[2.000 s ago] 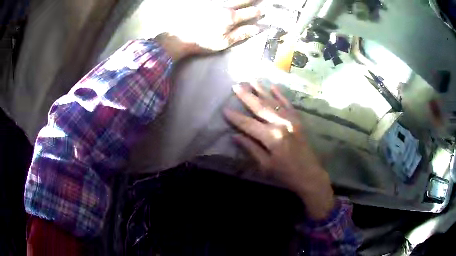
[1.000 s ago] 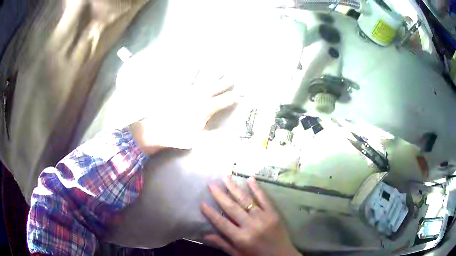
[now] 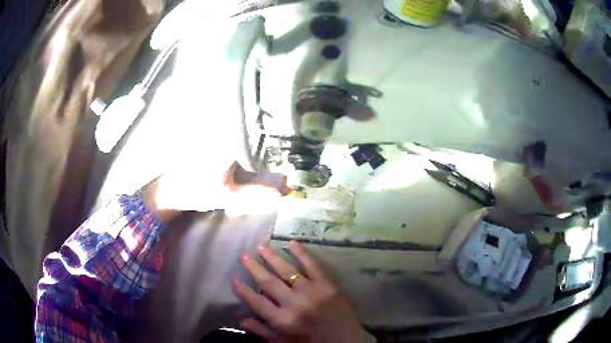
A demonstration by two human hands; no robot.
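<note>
Pale smooth cloth (image 3: 201,268) lies on the machine bed, partly washed out by glare. My left hand (image 3: 214,191) rests on it, mostly bleached by sunlight, with its fingers reaching close to the needle area (image 3: 305,175); whether it grips the cloth is hidden. My right hand (image 3: 291,295) lies palm down with spread fingers on the cloth's edge and the bed, just in front of the needle area. The pale sewing machine (image 3: 429,87) stands behind, with a ridged knob (image 3: 317,125) on its head.
A label tray (image 3: 462,234) with white labels (image 3: 496,254) sits at the right. Dark snips or tweezers (image 3: 462,182) lie above it. Small dark pieces (image 3: 368,156) lie right of the needle. Brown cloth (image 3: 47,134) is heaped at left. A yellow-and-white container (image 3: 419,10) stands at the back.
The view has shifted, so the machine appears further left. Compared with the earliest frame, my left hand is lower relative to the machine, beside the needle area. My right hand stays flat with spread fingers.
</note>
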